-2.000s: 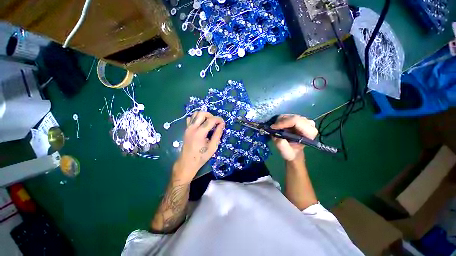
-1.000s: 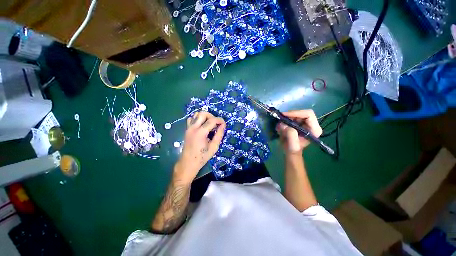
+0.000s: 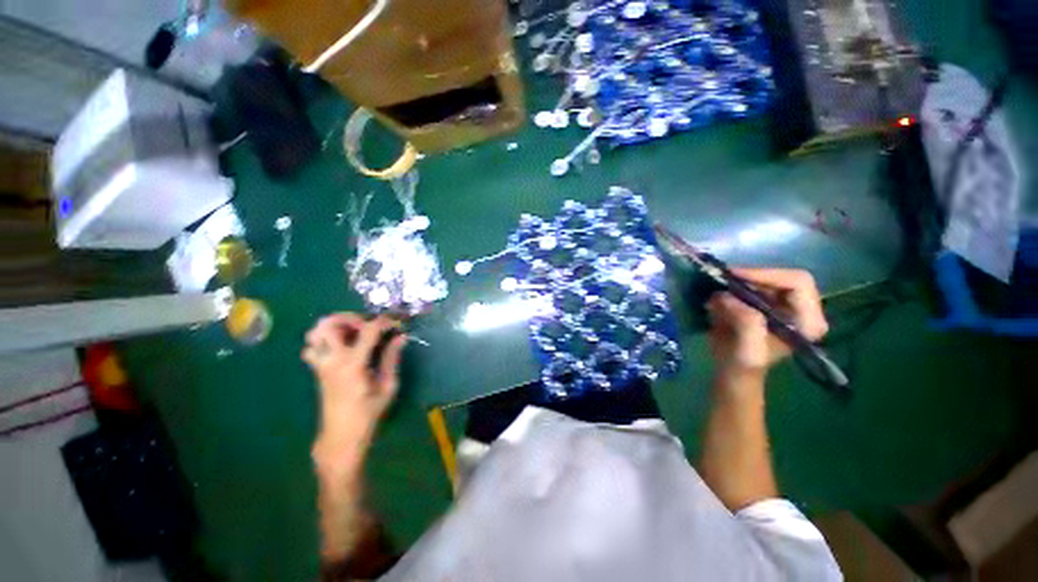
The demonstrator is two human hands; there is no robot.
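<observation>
The blue PCB panel lies flat at the bench's front edge. A white disc sits off its left edge, its lead running onto the panel. My right hand holds the black soldering iron like a pen, its tip near the panel's upper right edge; contact cannot be told. My left hand is just below the pile of wired discs, away from the panel, fingers curled. It is blurred, and whether it pinches anything cannot be told.
A stack of blue panels with white leads is at the back. Around are a brown wooden box, a tape ring, a metal box with a red light, a whitish bag, a white device and a white arm.
My left hand has left the panel and moved left to beside the pile. The view has swung, shifting the bench rightwards. The iron stays in my right hand near the panel's upper right.
</observation>
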